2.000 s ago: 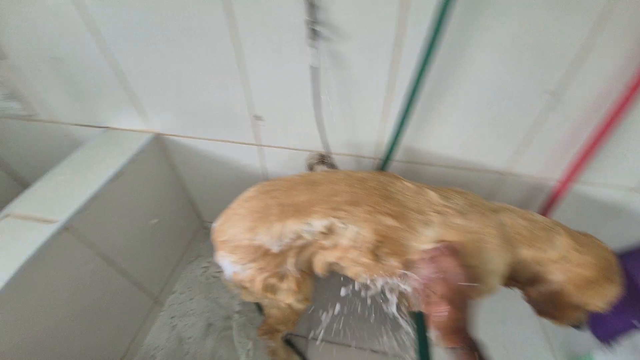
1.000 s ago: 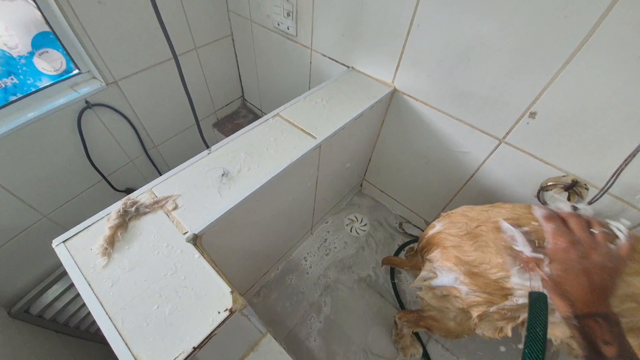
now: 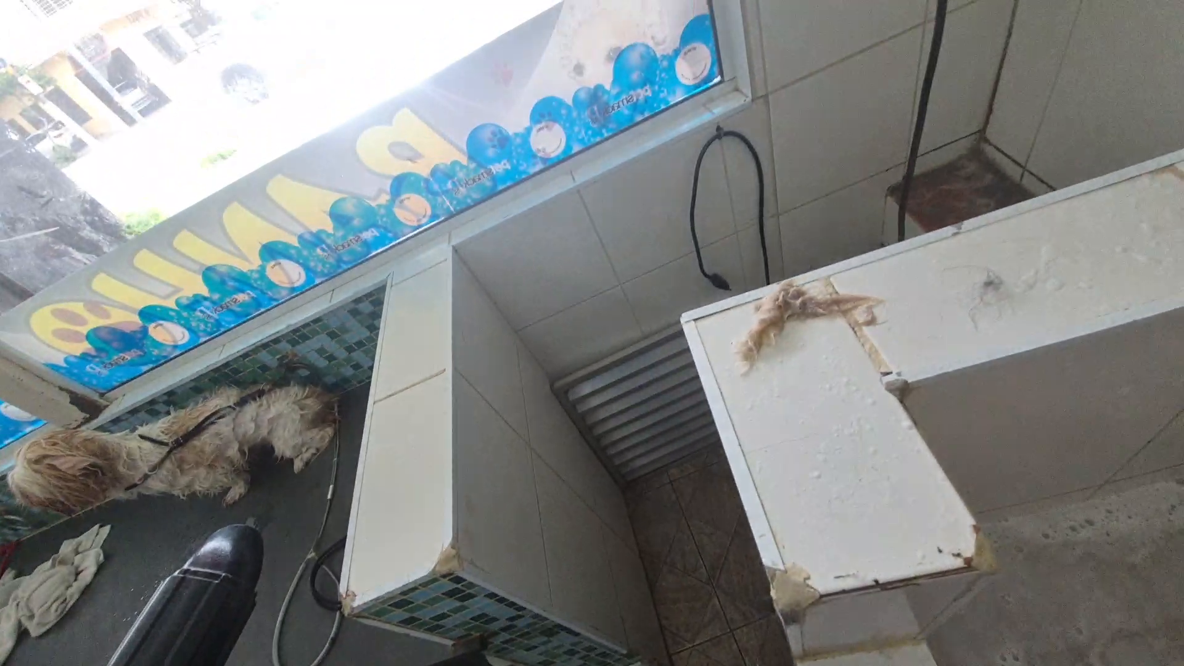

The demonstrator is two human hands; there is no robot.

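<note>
Neither of my hands shows in the head view, so what they hold is hidden. A clump of wet tan fur [image 3: 792, 314] lies on the white tiled ledge [image 3: 832, 481] of the basin wall. Part of the wet basin floor [image 3: 1073, 573] shows at the lower right. At the far left, a cream and brown dog [image 3: 194, 439] in a dark harness is on a dark grey surface [image 3: 268, 541]. A black cylindrical object [image 3: 199, 597] stands out near the bottom left.
A crumpled cloth [image 3: 55, 583] lies at the lower left, and a grey hose [image 3: 310, 555] runs beside a tiled partition [image 3: 407, 407]. A louvred metal grille [image 3: 638, 398] sits low between the walls. A black cable [image 3: 698, 203] hangs under the window [image 3: 416, 185].
The view has swung far to the left. The tan dog, the lathered hand on it and the green hose have left the view; the window and another dog have come in.
</note>
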